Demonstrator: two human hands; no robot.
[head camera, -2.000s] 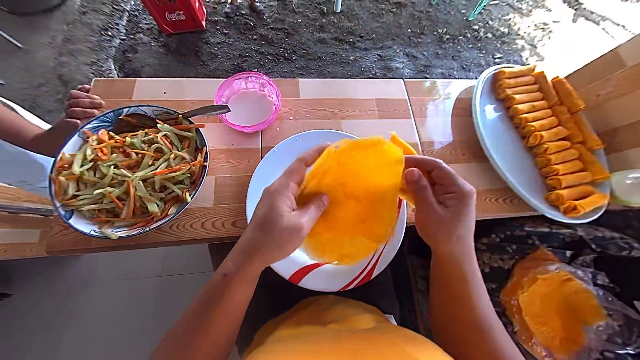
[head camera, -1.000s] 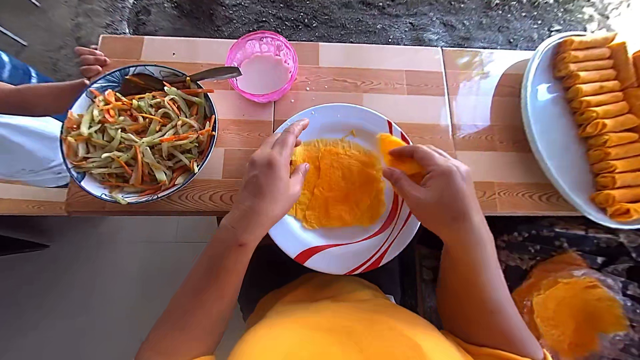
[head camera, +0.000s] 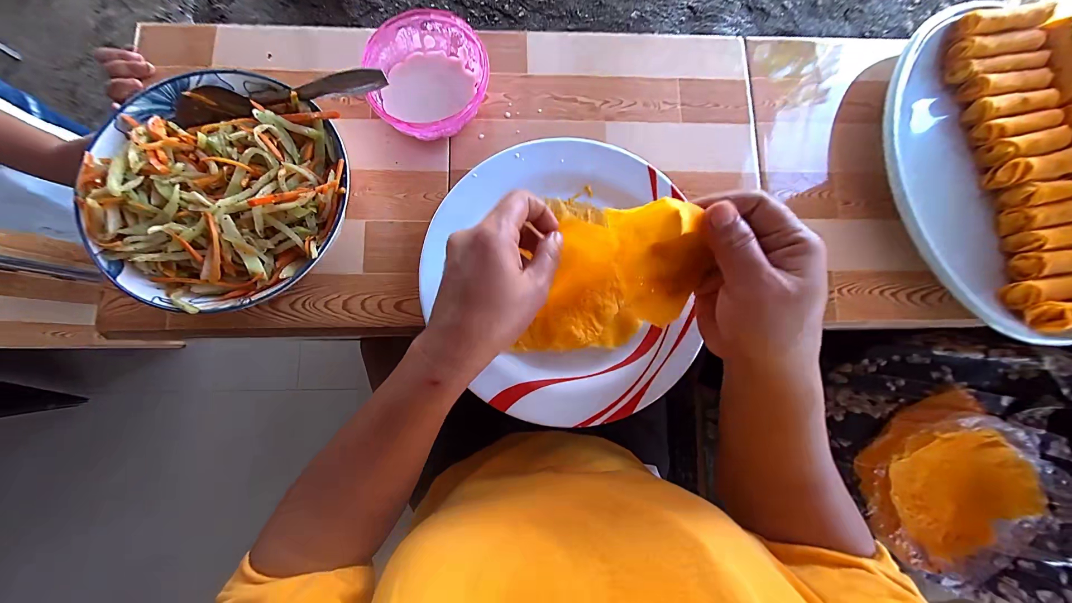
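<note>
An orange spring roll wrapper lies on a white plate with red stripes. Over its right part, my right hand pinches a smaller piece of orange wrapper between thumb and fingers. My left hand is above the plate's left side, thumb and index finger close together at the wrapper's edge; whether it grips anything is unclear. To the left sits a bowl of shredded vegetables with a metal spoon. Behind the plate stands a pink glass bowl of whitish liquid.
Rolled orange wrappers line a large oval plate at the right. More wrappers lie in clear plastic at lower right, on dark patterned cloth. Another person's hand rests behind the vegetable bowl. The tiled table's front edge runs below the plate.
The large wrapper, lifted two seconds ago, now lies on the plate. The smaller piece in my right hand has moved left over it since one second ago, and my left hand's fingers have drawn together.
</note>
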